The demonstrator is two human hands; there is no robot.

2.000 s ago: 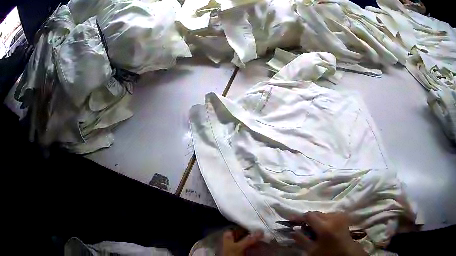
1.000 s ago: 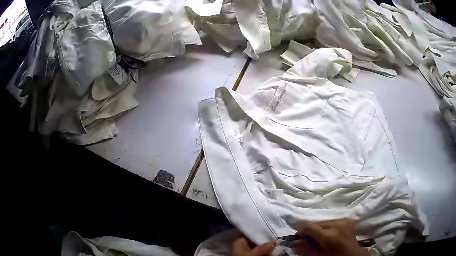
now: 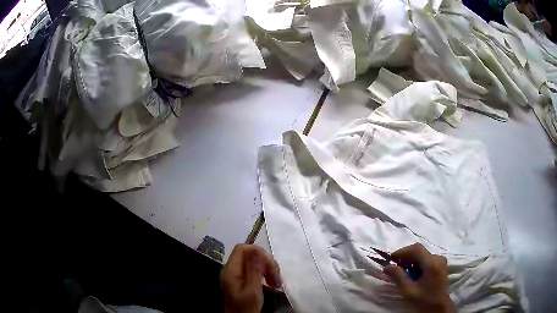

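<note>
An off-white garment with stitched seams lies spread in front of me, its long folded strip running down to the bottom edge. My right hand holds small dark thread snips over the garment, the two pointed blades apart and pointing left. My left hand is at the strip's left edge near the table's front, with fingers curled together. Whether it pinches the cloth or a thread is too blurred to tell.
Heaped off-white garments line the back of the white table. A bunched pile hangs at the left. A brown line crosses the table. A dark patch marks its front edge. Part of a person shows at the top right.
Both hands have moved up from the bottom edge and apart, the left one to the left. The snips now show clearly above the cloth. The view has shifted, so the garment sits further right.
</note>
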